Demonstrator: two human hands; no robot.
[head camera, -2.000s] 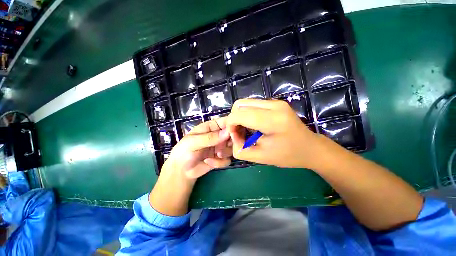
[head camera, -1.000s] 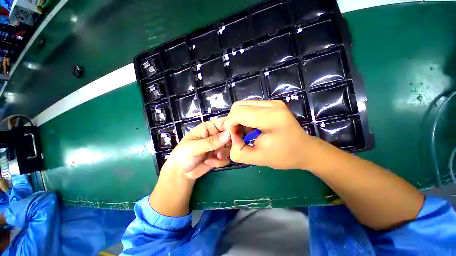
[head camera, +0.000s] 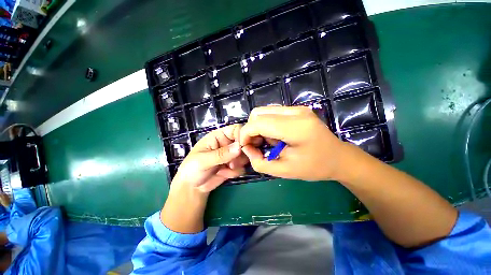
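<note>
A glossy black blister tray (head camera: 269, 72) with square pockets lies on the green surface under my hands. My right hand (head camera: 296, 142) is closed around a slim blue tool (head camera: 276, 151), whose blue part shows between the curled fingers. My left hand (head camera: 212, 158) is in front of the tray's lower edge, thumb and index finger pinched together, touching the right fingertips. Whatever lies between the left fingertips is too small or hidden to tell. Small shapes with pale, shiny detail (head camera: 162, 73) show in the tray's left column; some may be glare.
A white strip (head camera: 102, 95) runs behind the tray. A small dark object (head camera: 91, 73) lies on the green surface beyond it. Black equipment (head camera: 33, 161) stands at left, clear tubing (head camera: 469, 145) at right. A person's blue sleeve (head camera: 35, 231) is at lower left.
The small dark object beyond the white strip has shifted right and slightly nearer the tray. The blue tool has changed its tilt slightly in my right hand. Both hands stay in nearly the same place.
</note>
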